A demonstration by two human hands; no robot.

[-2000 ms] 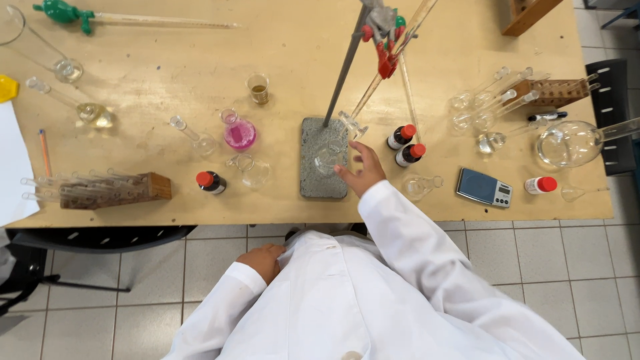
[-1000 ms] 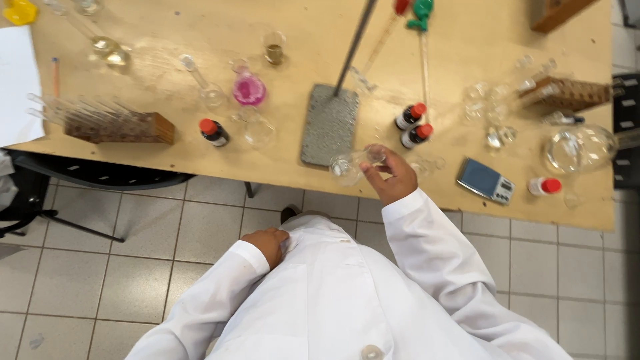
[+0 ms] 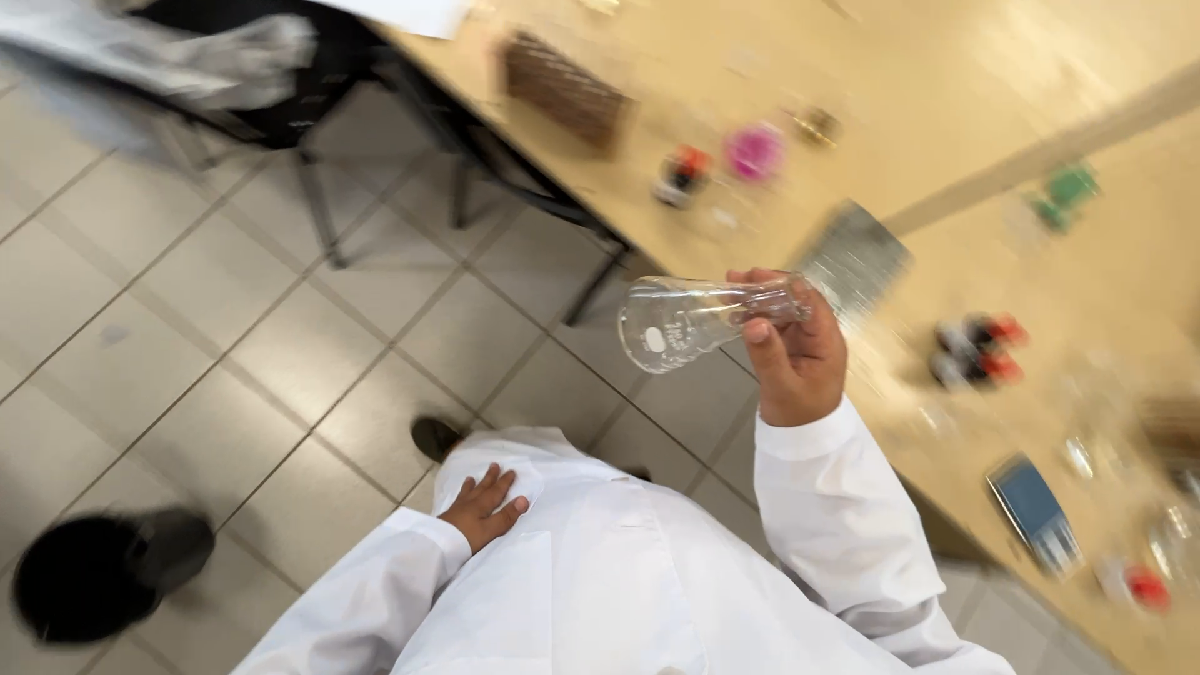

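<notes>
A clear glass Erlenmeyer flask (image 3: 680, 323) is gripped at its neck by my right hand (image 3: 797, 352), beyond the table's edge and above the tiled floor. It lies nearly on its side, base to the left, and no liquid shows in it. My left hand (image 3: 485, 506) rests flat on the front of the white lab coat with its fingers apart, holding nothing. Behind the right hand stands the grey base of a ring stand (image 3: 858, 258). A flask with pink liquid (image 3: 754, 152) and a dark bottle with a red cap (image 3: 682, 175) are farther back on the table.
The wooden table (image 3: 928, 441) also bears two red-capped bottles (image 3: 980, 349), a digital scale (image 3: 1035, 514) and a test-tube rack (image 3: 565, 91), all blurred. A black chair (image 3: 281, 94) with cloth on it stands at the upper left. A black round object (image 3: 80, 579) is on the floor.
My right hand has carried the flask from the ring stand's base out past the table edge and tipped it onto its side. The view has swung strongly. My left hand stays on the coat.
</notes>
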